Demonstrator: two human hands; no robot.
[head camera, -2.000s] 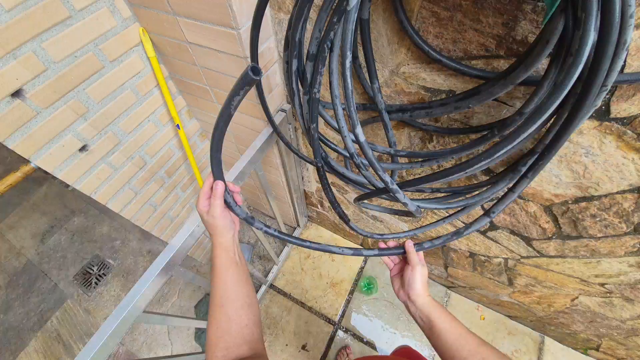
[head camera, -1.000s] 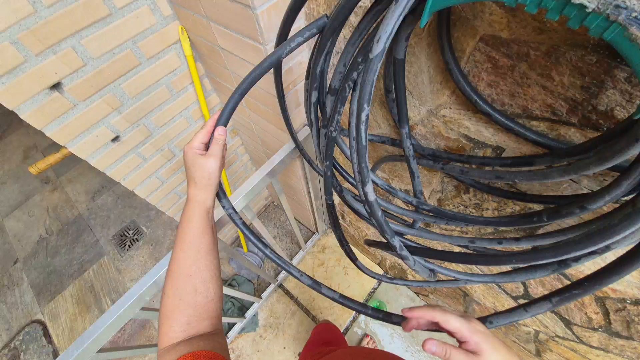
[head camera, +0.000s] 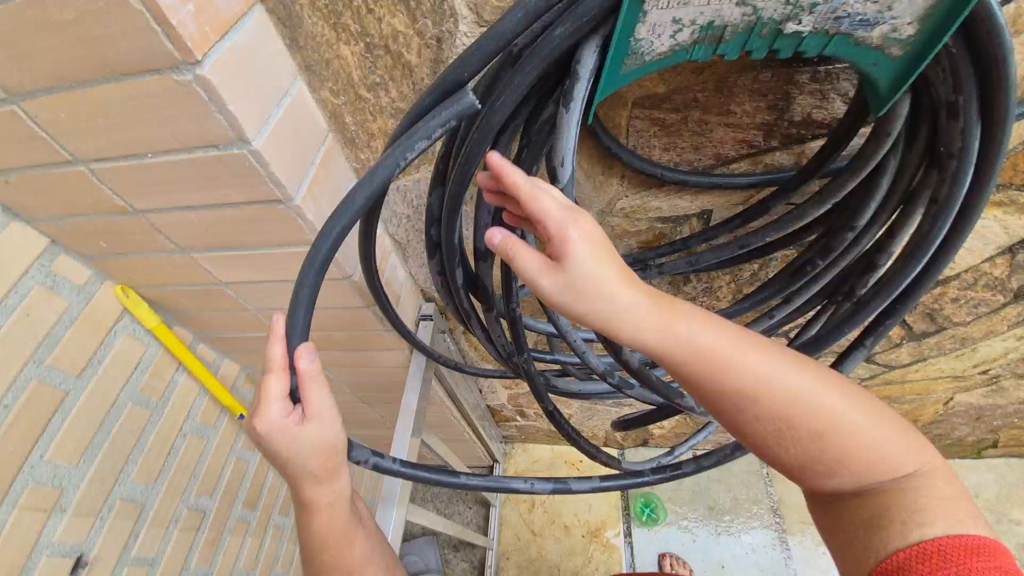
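Observation:
A black rubber hose (head camera: 552, 483) hangs in many loops from a green plastic hose hanger (head camera: 888, 88) on the stone wall. At the left, my left hand (head camera: 300, 416) grips the outermost loop, and its cut end (head camera: 468, 102) curves up to the upper left of the coil. My right hand (head camera: 556, 248) is raised in front of the coil's left side, fingers extended and thumb apart, with nothing held. Whether its fingertips touch the hose behind them cannot be told.
A brick wall (head camera: 144, 192) stands at the left with a yellow pole (head camera: 184, 356) beside it. A metal gate frame (head camera: 408, 432) is below the coil. On the tiled floor lie a green plastic object (head camera: 648, 509) and, nearby, part of a foot (head camera: 674, 564).
My right hand has left the lower stretch of hose and moved up in front of the coil. The hose end now lies against the coil's upper left. The view is closer to the coil.

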